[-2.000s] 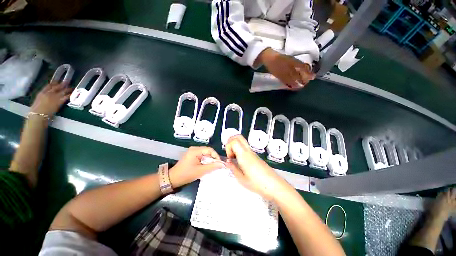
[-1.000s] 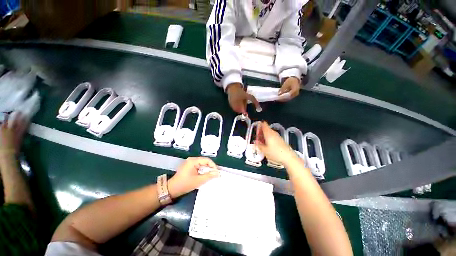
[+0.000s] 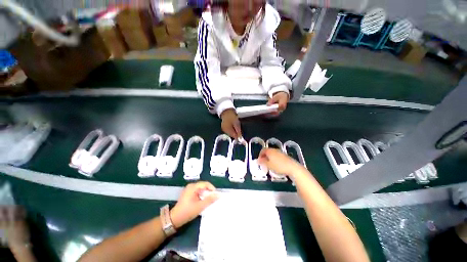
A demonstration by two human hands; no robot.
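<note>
White looped plastic units stand in a row on the green belt, discs toward me; one unit [image 3: 193, 165] stands in front of my left hand. My right hand [image 3: 274, 160] reaches over the row, its fingertips at the disc of one unit [image 3: 256, 171]; whether a label is pinched there cannot be seen. My left hand [image 3: 195, 198] is closed on something small and white at the top left corner of the white label sheet [image 3: 240, 225]. The sheet lies on the green worktop.
A worker opposite [image 3: 235, 56] holds a narrow white strip and touches the top of a unit. A slanting grey post [image 3: 404, 148] crosses at the right. Bubble wrap [image 3: 404, 230] lies right. A blurred hand [image 3: 14, 225] shows at lower left. Plastic bags [image 3: 23, 143] lie left.
My right hand has gone from the sheet's top edge to the units on the belt. The units have shifted left in view. The view has tilted up. The worker opposite now reaches to a unit.
</note>
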